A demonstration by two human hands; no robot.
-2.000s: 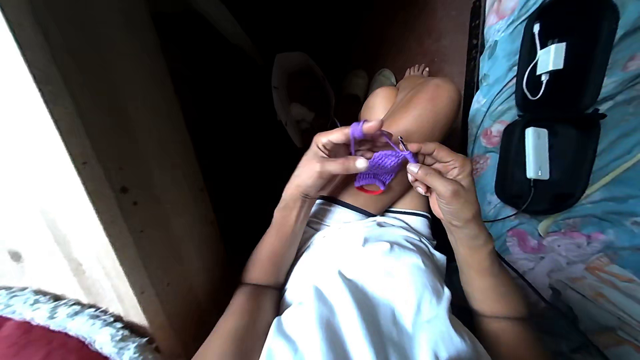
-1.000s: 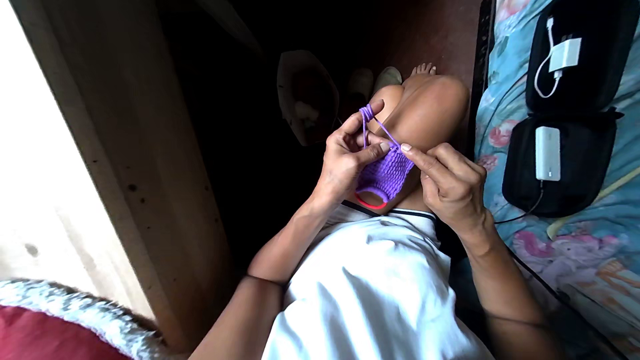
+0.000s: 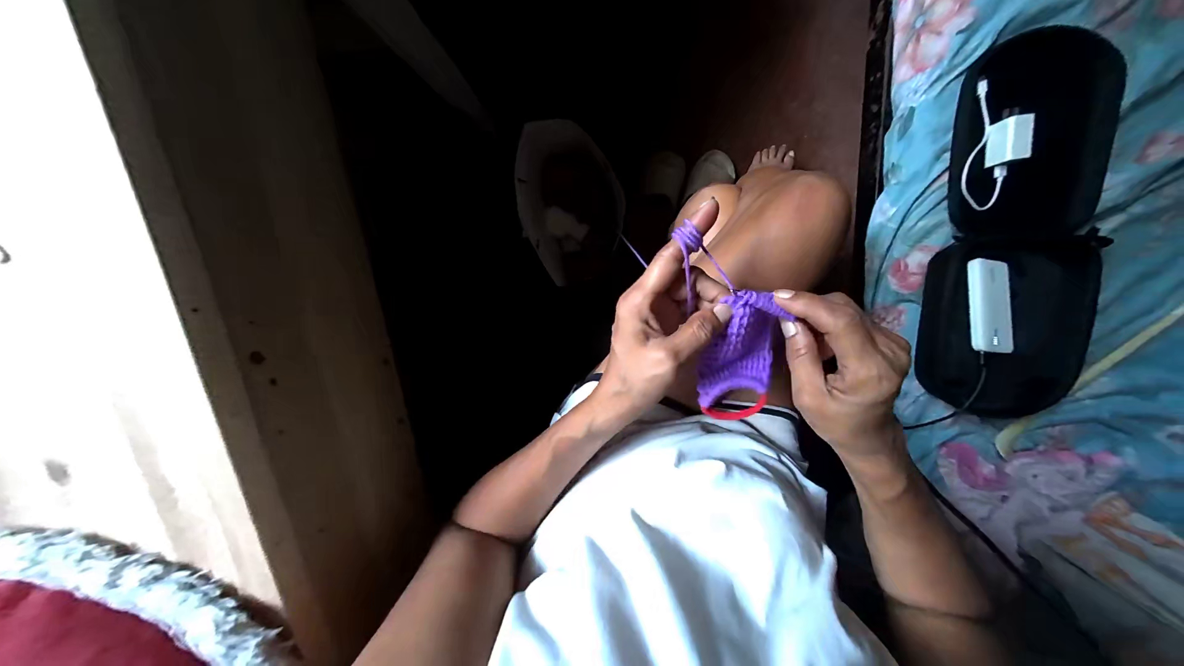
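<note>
A small purple crocheted or knitted piece (image 3: 737, 351) hangs between my hands above my lap, with a red ring (image 3: 733, 410) at its lower edge. My left hand (image 3: 659, 324) pinches the piece's upper left edge between thumb and fingers. Purple yarn (image 3: 687, 237) is wrapped around its raised index finger and runs down to the work. My right hand (image 3: 844, 361) pinches the upper right part of the piece between thumb and index finger. Any hook or needle there is mostly hidden; only a tiny dark tip shows by the top edge.
At right, an open black zip case (image 3: 1013, 222) with a white power bank (image 3: 990, 305) and a white charger (image 3: 1009, 139) lies on a blue floral sheet (image 3: 1138, 370). A pale container (image 3: 569, 203) stands in the dark beyond my knees. A wooden panel (image 3: 250, 351) rises at left.
My left index finger has stayed raised with yarn around it. My right hand has drawn the upper edge of the purple piece out to the right since a second ago.
</note>
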